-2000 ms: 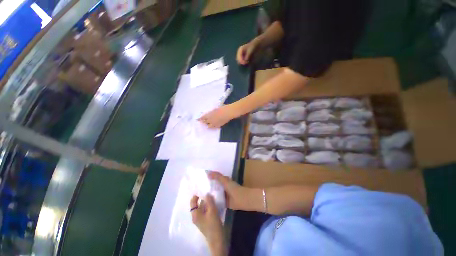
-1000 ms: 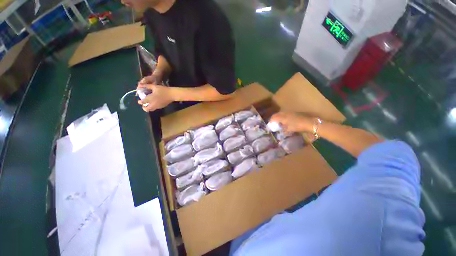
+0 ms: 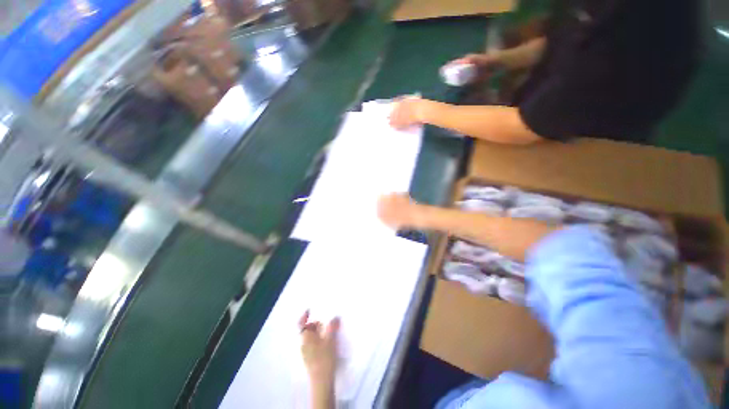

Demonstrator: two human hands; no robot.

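White paper sheets [image 3: 352,275] overlap on the green belt. My left hand [image 3: 320,343] is low over the nearer sheet, fingers spread, with nothing clearly seen in it. My right hand [image 3: 400,209] is blurred over the upper part of the paper, its arm reaching across the carton; I cannot tell whether it holds something. The open carton [image 3: 487,327] on the right holds rows of bagged units [image 3: 535,206], partly hidden by my right arm and sleeve.
A co-worker in black [image 3: 607,72] has one hand on the far end of the paper and holds a white unit [image 3: 458,73] in the other. A metal rail [image 3: 172,180] runs along the left. A cardboard sheet [image 3: 452,8] lies farther along.
The view has swung back left to the paper. My right hand has moved from the carton, where it held a white unit, to the paper. My left hand has come into view. The co-worker's hands have separated.
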